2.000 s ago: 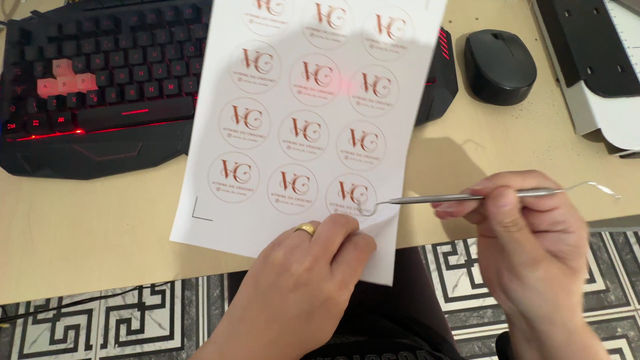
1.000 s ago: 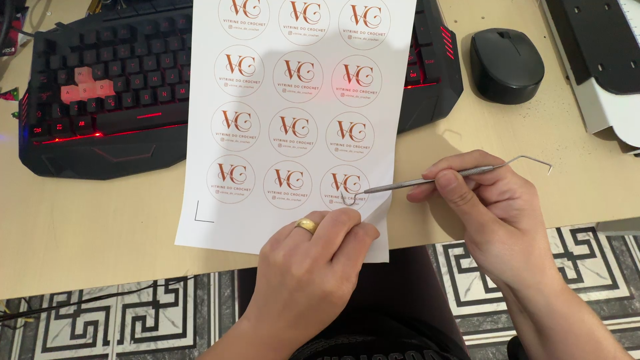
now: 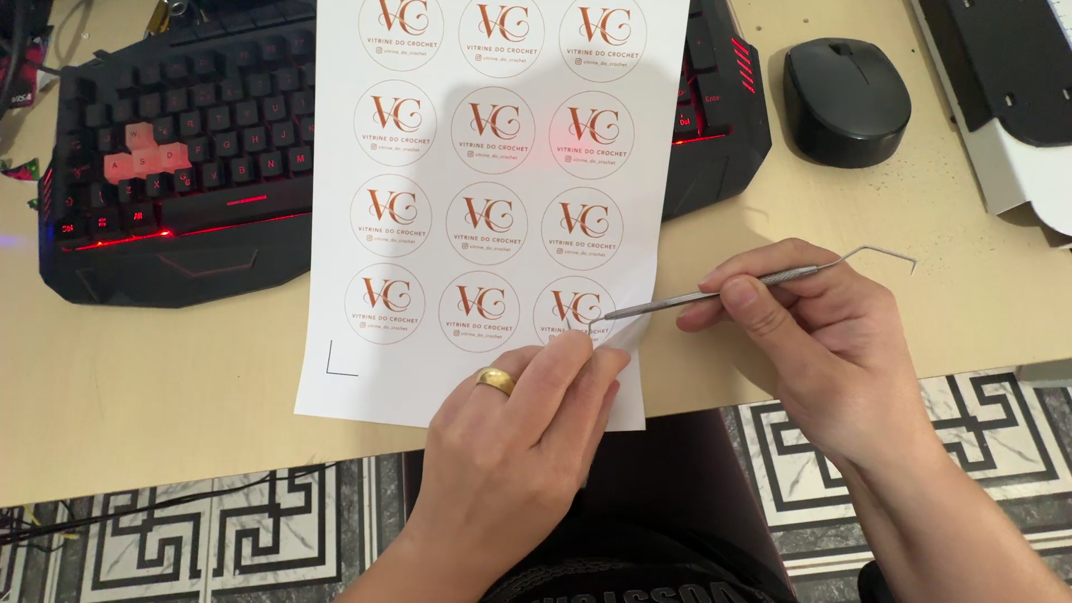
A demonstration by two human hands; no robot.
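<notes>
A white sheet of round printed stickers (image 3: 490, 222), each with a thin circular outline and brown lettering, lies partly over the keyboard and reaches past the table's front edge. My left hand (image 3: 519, 427), with a gold ring, grips the sheet's lower right part, fingers just below the bottom right circle. In my right hand (image 3: 804, 335) is a thin metal double-ended probe (image 3: 703, 296), held like a pen between thumb and fingers. Its left hooked tip meets the bottom right circle beside my left fingertips; the other bent end points up to the right. The left thumb is hidden.
A black keyboard (image 3: 92, 243) with red backlight and several pink keys lies under the sheet. To the right are a black mouse (image 3: 847, 100) and a black and white object (image 3: 1017, 109). The table's front edge runs below, with cables (image 3: 167, 502) at lower left.
The probe's outer end has swung lower relative to my right hand since one second ago. My left hand stays on the sheet's lower right part. The view has shifted slightly.
</notes>
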